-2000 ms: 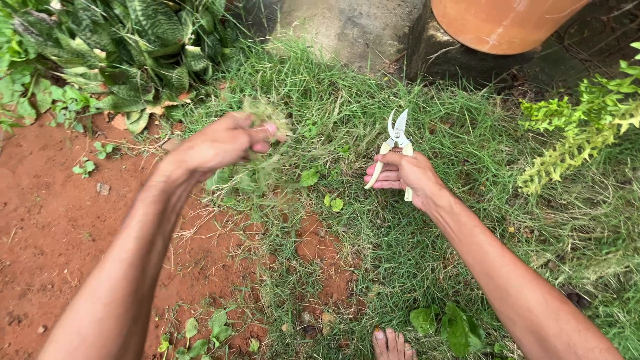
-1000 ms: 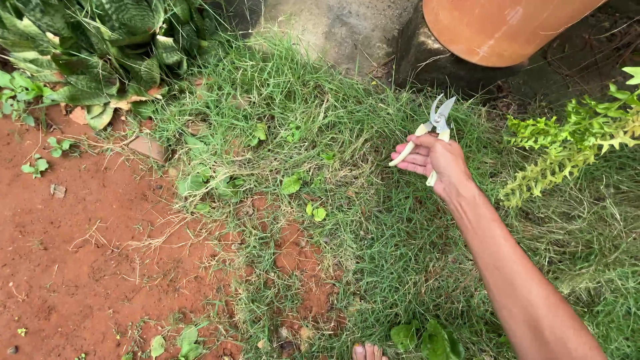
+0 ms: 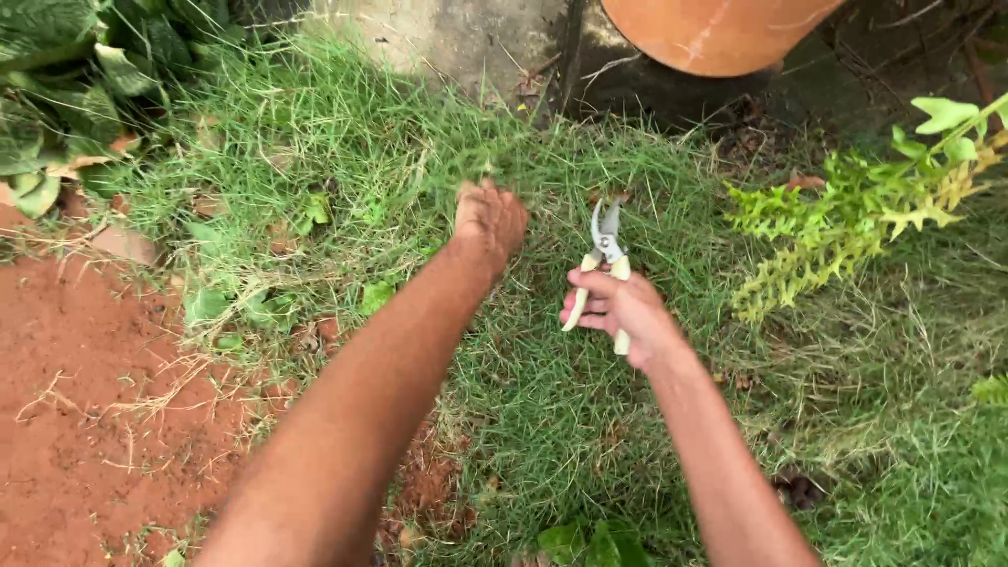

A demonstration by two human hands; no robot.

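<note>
My right hand (image 3: 622, 311) holds a pair of pruning shears (image 3: 606, 248) with cream handles and metal blades, which point up and stand apart. Just left of the shears, my left hand (image 3: 490, 220) reaches into the green grass (image 3: 520, 165), its fingers bent around blades of grass at their tips. The hand is slightly blurred and seen from the back, so how much grass lies between the fingers is hidden.
An orange clay pot (image 3: 717, 35) stands beyond the grass, beside a concrete block (image 3: 457, 39). Broad-leaved plants (image 3: 47, 94) grow at the upper left, a yellow-green fern (image 3: 835, 228) at the right. Bare red soil (image 3: 94, 409) covers the lower left.
Two seconds ago my left hand held loose grass at the left; it was out of view one second ago and is now down in the grass beside the shears. My right hand keeps the shears.
</note>
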